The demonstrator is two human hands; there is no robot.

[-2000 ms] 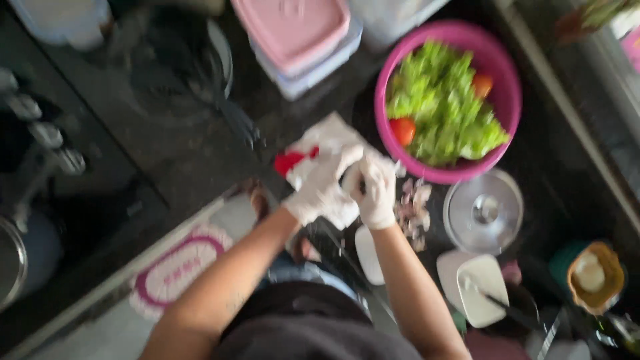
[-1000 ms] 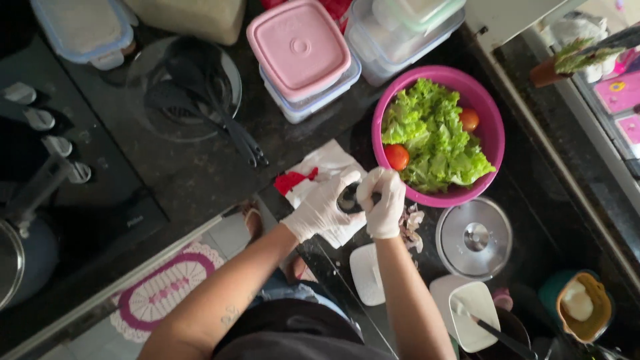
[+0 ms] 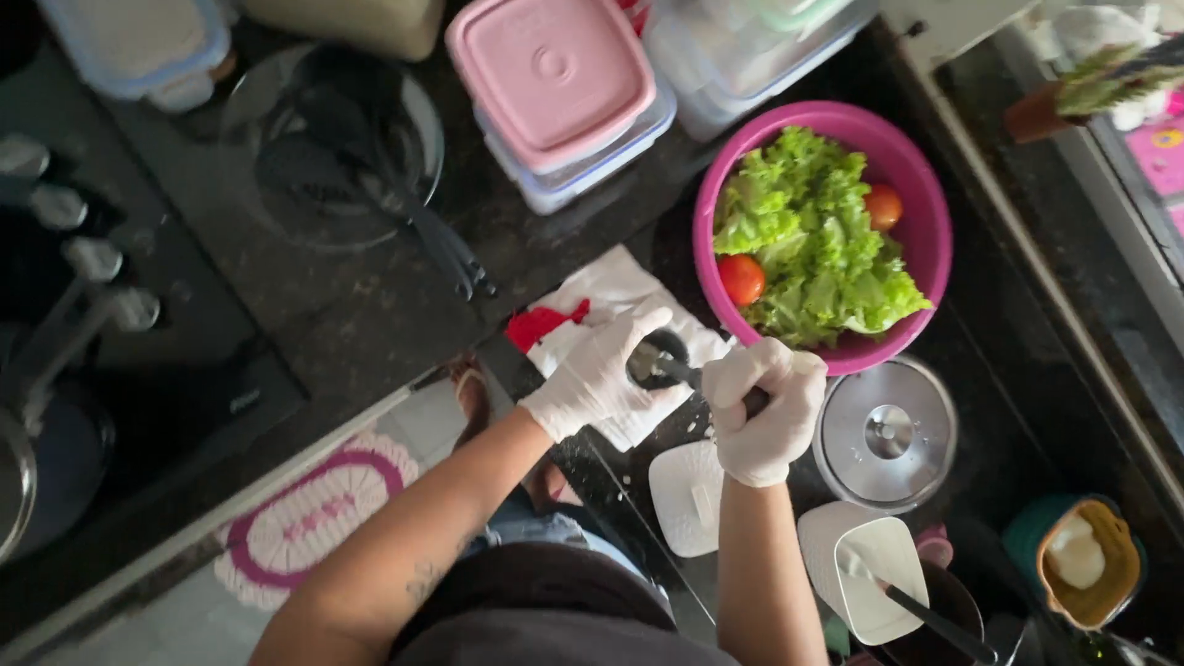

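My left hand (image 3: pixel 601 375), in a white glove, is curled around a small dark mortar (image 3: pixel 673 344) that holds pale crushed bits. In my gloved right hand (image 3: pixel 763 407) is the handle of a dark pestle (image 3: pixel 686 372), its lower end inside the mortar. Under the mortar lies a white cloth (image 3: pixel 618 268) with a red part (image 3: pixel 541 324). A magenta bowl (image 3: pixel 939 222) with lettuce (image 3: pixel 805 231) and tomatoes (image 3: pixel 741 279) stands just beyond my right hand. Beside that hand is a round metal lid (image 3: pixel 856 462), and a white plastic lid (image 3: pixel 680 499) lies nearer my body.
Food containers with a pink lid (image 3: pixel 555 83) stand at the back. Black utensils (image 3: pixel 435 231) rest on a glass lid (image 3: pixel 277 222) near the cooktop (image 3: pixel 185 351). A white container (image 3: pixel 823 546) with a utensil and a teal pot (image 3: pixel 1027 546) stand at the lower right.
My right hand has drawn away from my left, and the pestle and the pale bits in the mortar now show between them.
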